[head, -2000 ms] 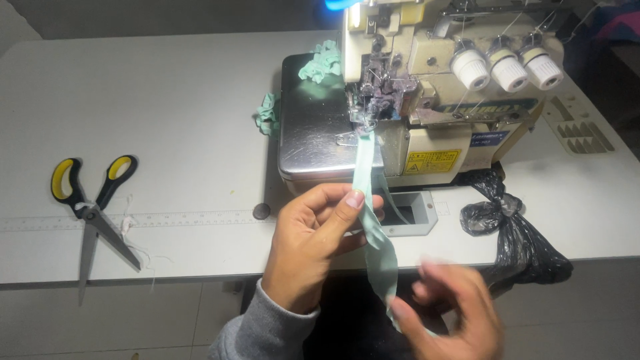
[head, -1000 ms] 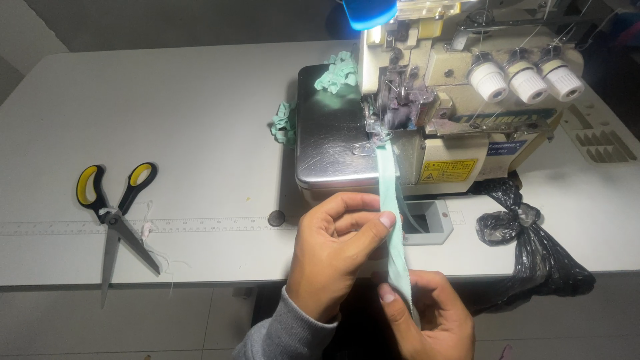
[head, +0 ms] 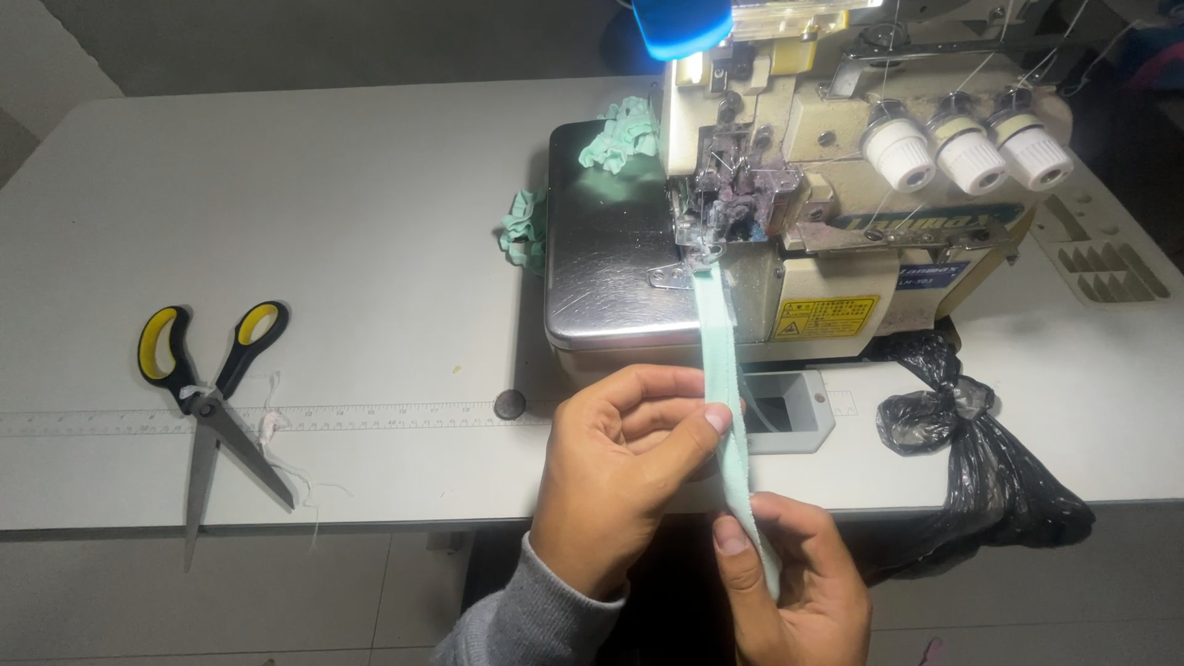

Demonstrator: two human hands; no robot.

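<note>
A folded mint-green fabric strip (head: pixel 720 356) runs from under the presser foot of an overlock sewing machine (head: pixel 823 176) down toward me. My left hand (head: pixel 634 462) pinches it between thumb and fingers just in front of the machine's metal bed plate (head: pixel 610 250). Lower down, my right hand (head: pixel 795 578) grips the strip near the table's front edge, thumb on its left side. Gathered mint-green fabric (head: pixel 622 134) lies on the back of the bed plate, and another gathered piece (head: pixel 524 229) hangs at its left side.
Open scissors (head: pixel 211 407) with black and yellow handles lie at the left, tips past the table edge, beside white thread scraps (head: pixel 270 425). A printed ruler strip (head: pixel 370 413) and a dark round disc (head: pixel 510 404) are nearby. A knotted black plastic bag (head: pixel 980 444) hangs over the edge at right.
My right hand, blurred and lower right two seconds ago, now grips the strip closer to my left hand. The strip, twisted and loose before, is now straighter. The view has shifted somewhat.
</note>
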